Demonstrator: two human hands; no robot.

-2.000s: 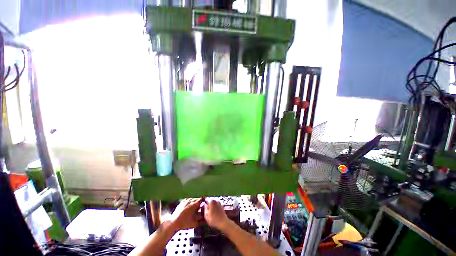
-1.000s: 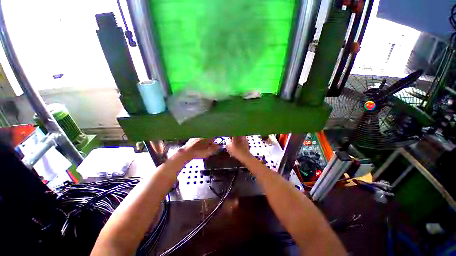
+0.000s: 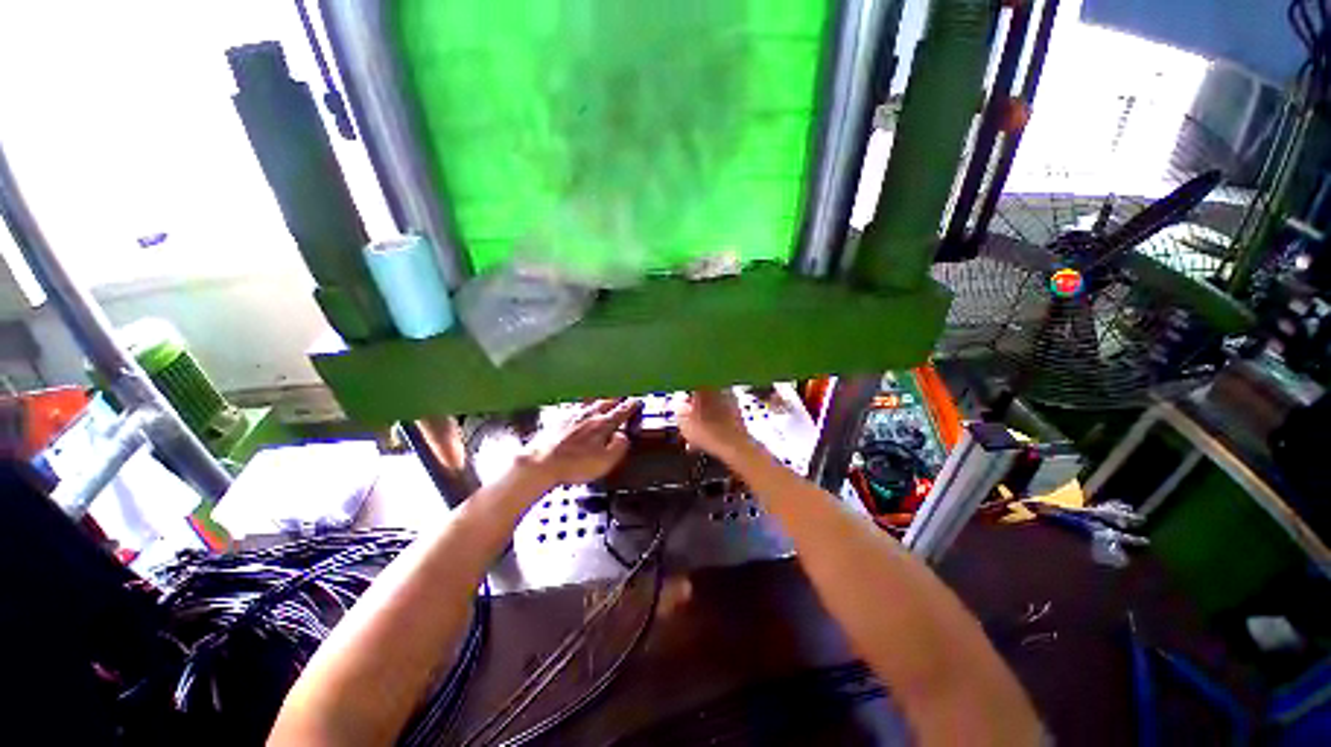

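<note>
My left hand (image 3: 584, 442) lies at the left side of the dark mould (image 3: 653, 464) under the green crossbeam, fingers reaching over its top. My right hand (image 3: 710, 420) is at the right side of the mould, fingers bent down. The fingertips are small and blurred, so I cannot tell whether either hand holds anything. Black cables (image 3: 591, 632) run from the front of the mould down over the dark brown tabletop. The perforated plate (image 3: 562, 537) lies beneath the mould.
The green crossbeam (image 3: 642, 347) hangs just above my hands, with a blue roll (image 3: 410, 288) and a plastic bag (image 3: 514, 310) on it. A tangled cable pile (image 3: 270, 591) lies at left. Blue-handled side cutters (image 3: 1175, 683) lie at right. A fan (image 3: 1069, 283) stands behind.
The view has tilted down onto the mould and table. My left hand's fingers have spread over the mould's left side. My right hand stays at its right side.
</note>
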